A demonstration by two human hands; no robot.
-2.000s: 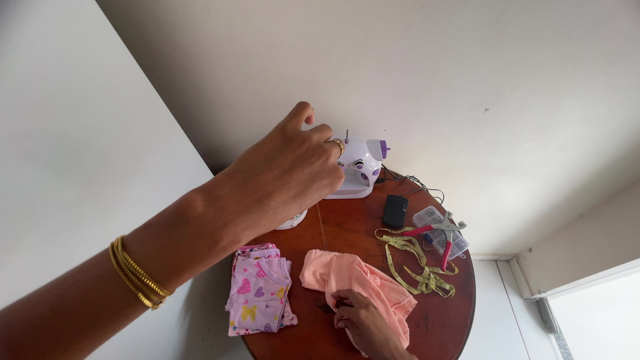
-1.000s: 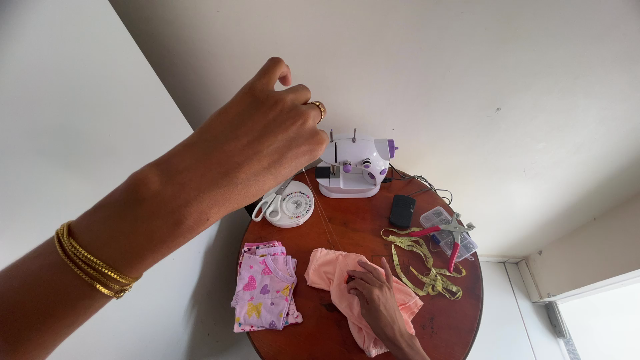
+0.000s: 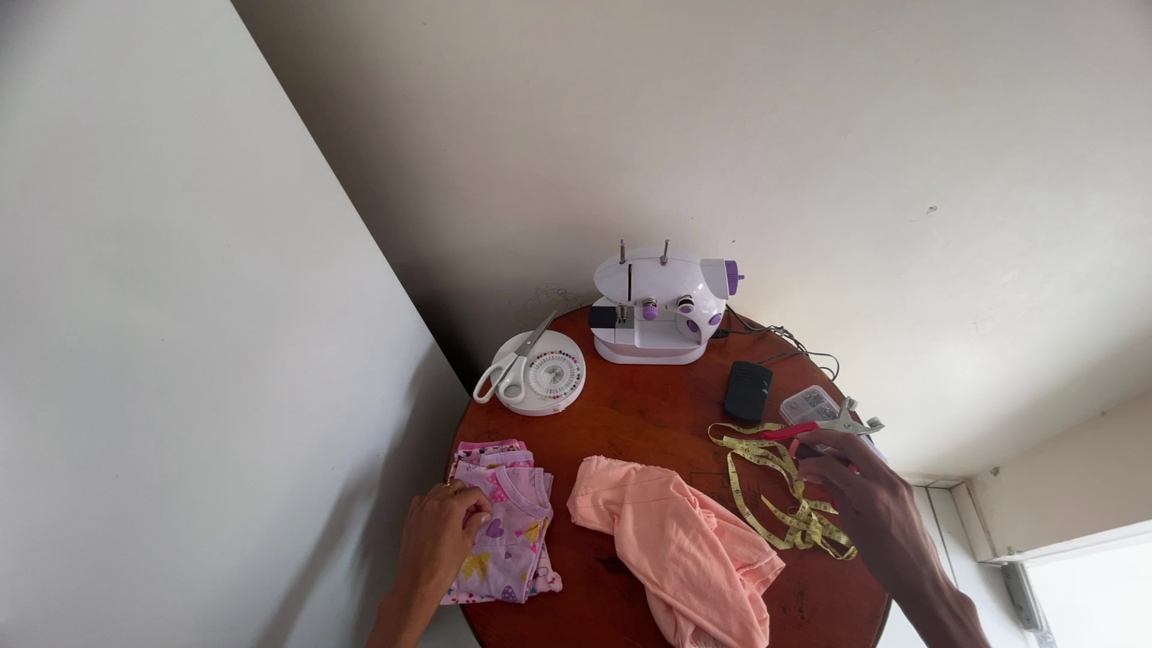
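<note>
My left hand [image 3: 445,540] rests at the left edge of a folded stack of purple and pink printed cloth [image 3: 506,531], fingers curled; whether it pinches the cloth is unclear. My right hand [image 3: 850,490] is at the red handles of snap-setting pliers [image 3: 841,423], over the right side of the round wooden table; its grip is partly hidden. Between the hands lies a crumpled peach cloth [image 3: 679,549]. A yellow measuring tape [image 3: 747,486] is loosely coiled just left of my right hand. A white and purple mini sewing machine [image 3: 661,310] stands at the back.
White-handled scissors [image 3: 515,364] lie on a round white case beside a wheel of pins [image 3: 554,374]. A black foot pedal [image 3: 748,391] and a clear compartment box [image 3: 810,405] are at the right. Cables [image 3: 792,340] run behind the machine. Walls border the wooden table [image 3: 630,414].
My left hand has come down from in front of the sewing machine to the printed cloth. My right hand has left the peach cloth and moved right to the pliers.
</note>
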